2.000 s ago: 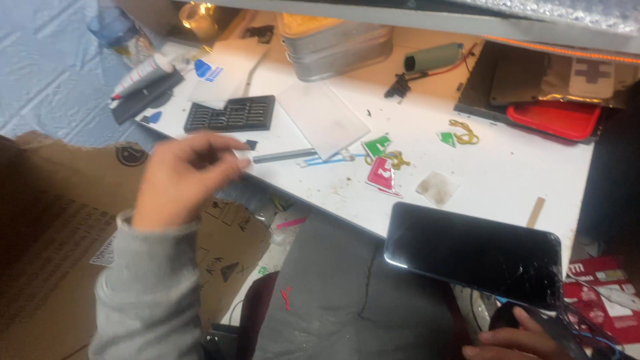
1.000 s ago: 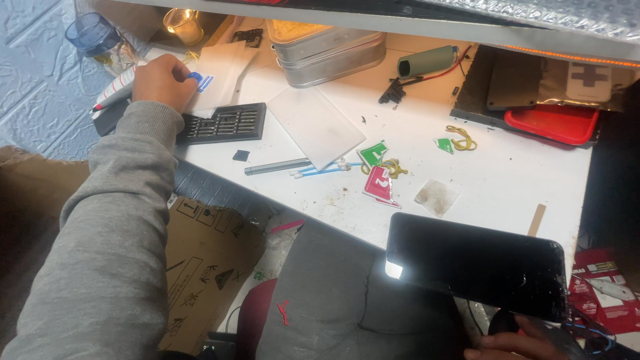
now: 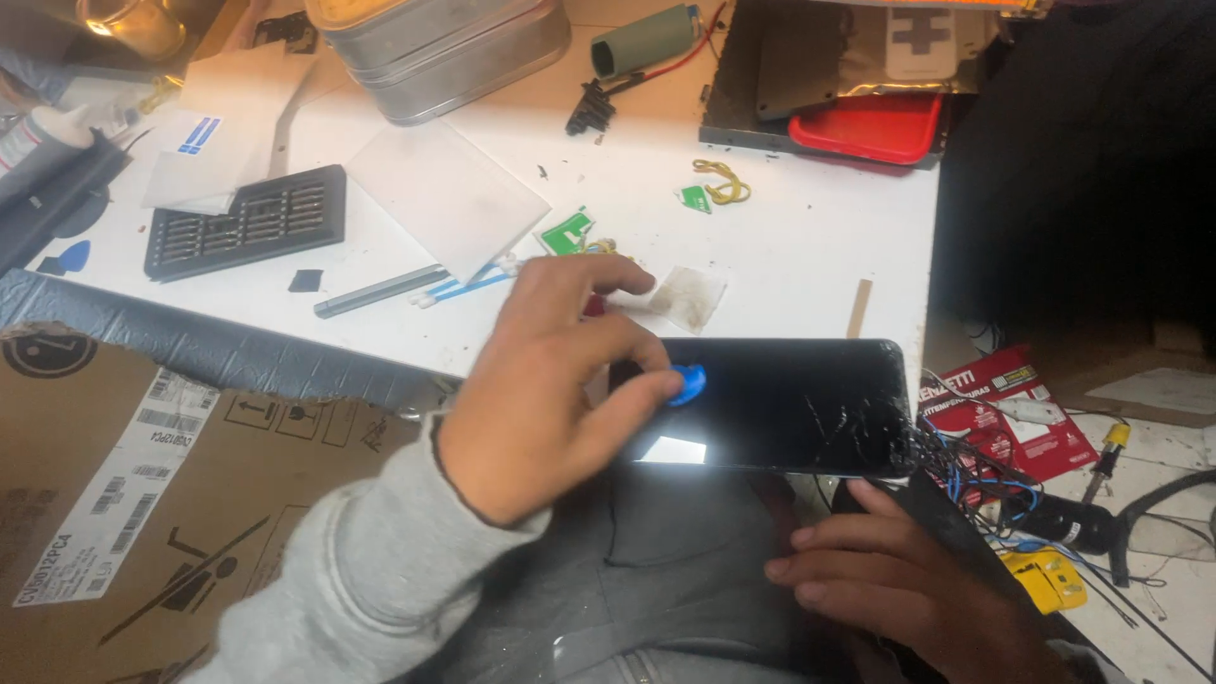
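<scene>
A smartphone with cracked glass at its right end lies screen up at the table's front edge. Pinched between the thumb and index finger of my left hand is a blue plastic opening pick, over the phone's left part. My right hand is below the phone's lower right edge, one fingertip at that edge; whether it grips anything is hard to tell. A screwdriver bit set, a metal bar and blue-stemmed swabs lie to the left.
Metal tins stand at the back, near a green cylindrical cell. A red tray sits at the back right. Tangled wires and a yellow device are at the right. A cardboard box stands lower left.
My left hand has moved from the paper sheets at the back left to the phone, now with the blue pick between its fingers. My right hand has stayed near the phone's lower right.
</scene>
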